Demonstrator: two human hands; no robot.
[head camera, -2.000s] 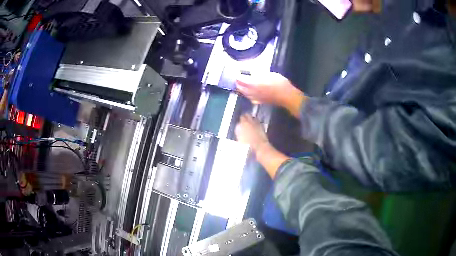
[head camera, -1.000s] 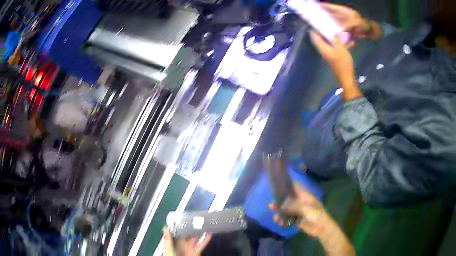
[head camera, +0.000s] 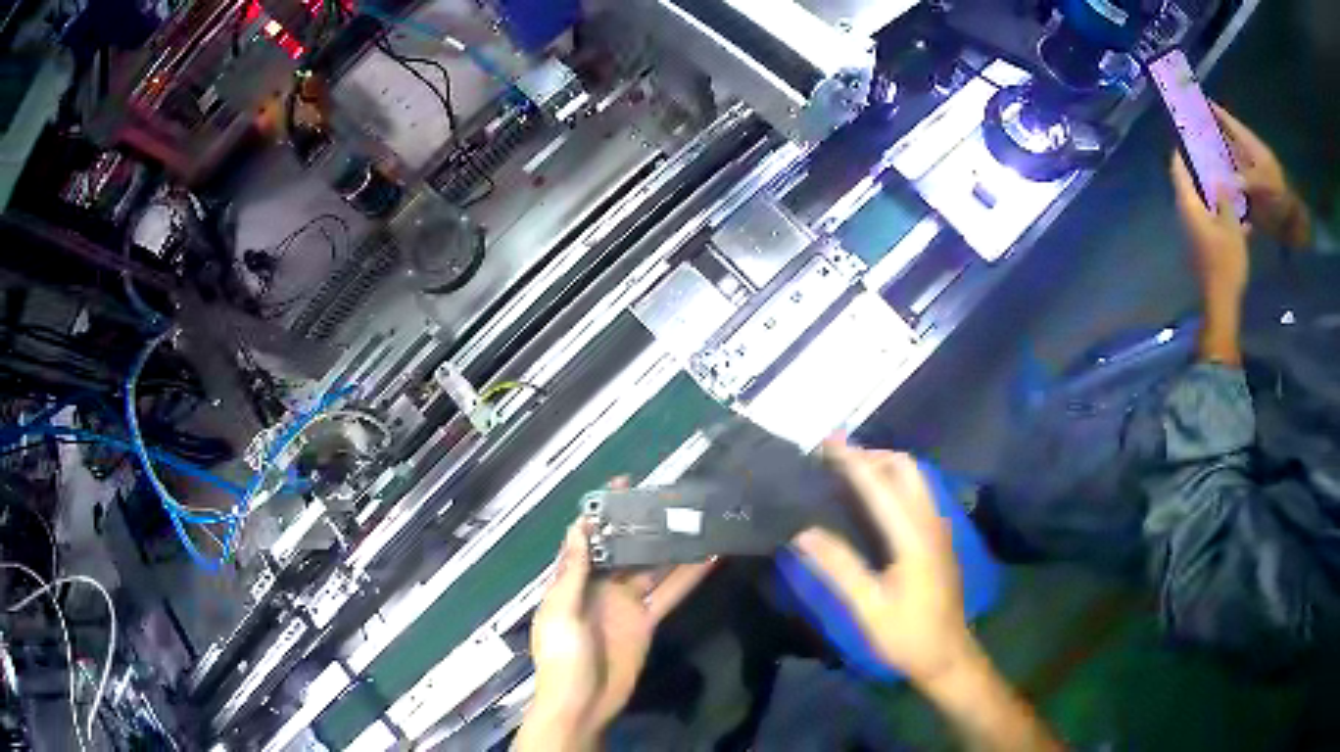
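Note:
A dark grey oblong fixture (head camera: 669, 525) with a pale square patch and small holes at its left end is held level over the near conveyor edge. My left hand (head camera: 585, 632) grips it from below at its left end. My right hand (head camera: 904, 573) holds a second dark, blurred flat piece (head camera: 786, 478) by its right end. This piece meets or overlaps the right end of the first fixture; whether they touch is unclear.
Silver conveyor rails with a green belt (head camera: 514, 529) run diagonally behind my hands. Bright plates (head camera: 838, 367) and a ring-light camera (head camera: 1040, 132) lie up right. A neighbouring person's hands hold a phone (head camera: 1198, 132). A blue stool (head camera: 955, 551) is below; blue tubing (head camera: 140, 426) left.
The patched fixture, first lying by the rails, is now in my left hand. My right hand has brought the dark piece up against it. The neighbour's hands left the line and hold the phone. The view has shifted.

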